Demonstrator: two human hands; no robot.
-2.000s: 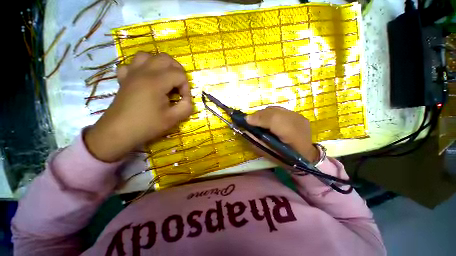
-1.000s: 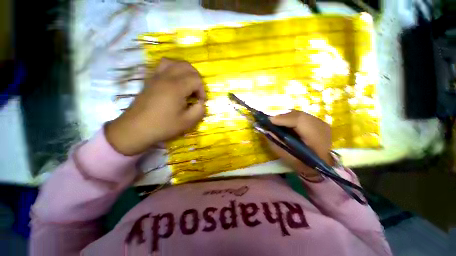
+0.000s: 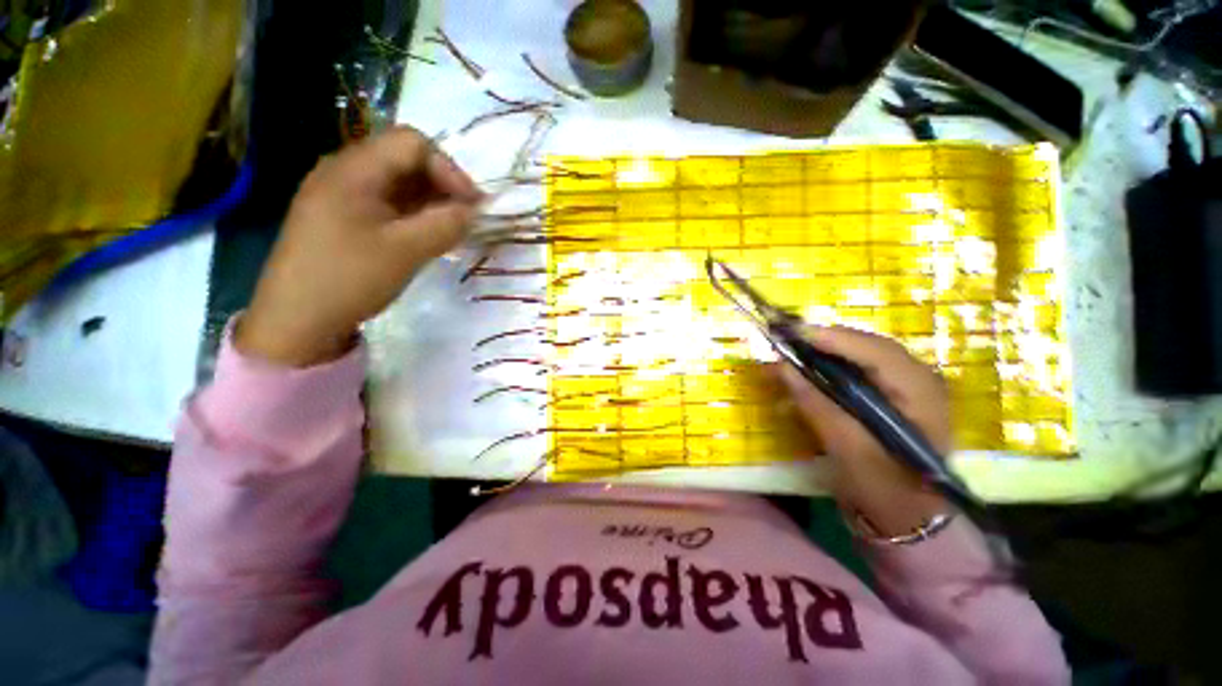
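Note:
The shiny yellow flexible circuit panel [image 3: 804, 241] lies on a white board, with strong glare and a brown grid. Several thin lead wires [image 3: 509, 359] lie across its left edge. My right hand [image 3: 878, 402] grips the black soldering iron [image 3: 858, 395]; its tip is over the upper middle of the panel, contact unclear. A thin feed tube runs alongside the tip. My left hand [image 3: 362, 235] is left of the panel, thumb and finger pinched beside the upper wires. Blur hides whether a wire is between the fingertips.
A round tin [image 3: 608, 46] and a brown open box [image 3: 791, 60] stand beyond the panel. A phone [image 3: 998, 74] and dark pliers [image 3: 925, 110] lie at the back right. A black box [image 3: 1179, 268] is at right. Yellow sheets [image 3: 114, 114] lie at far left; loose wires [image 3: 462, 54] lie above.
My left hand has moved off the panel to beyond its left edge. The iron remains over the panel in my right hand. The view has shifted, showing the tin, open box, phone and yellow sheets.

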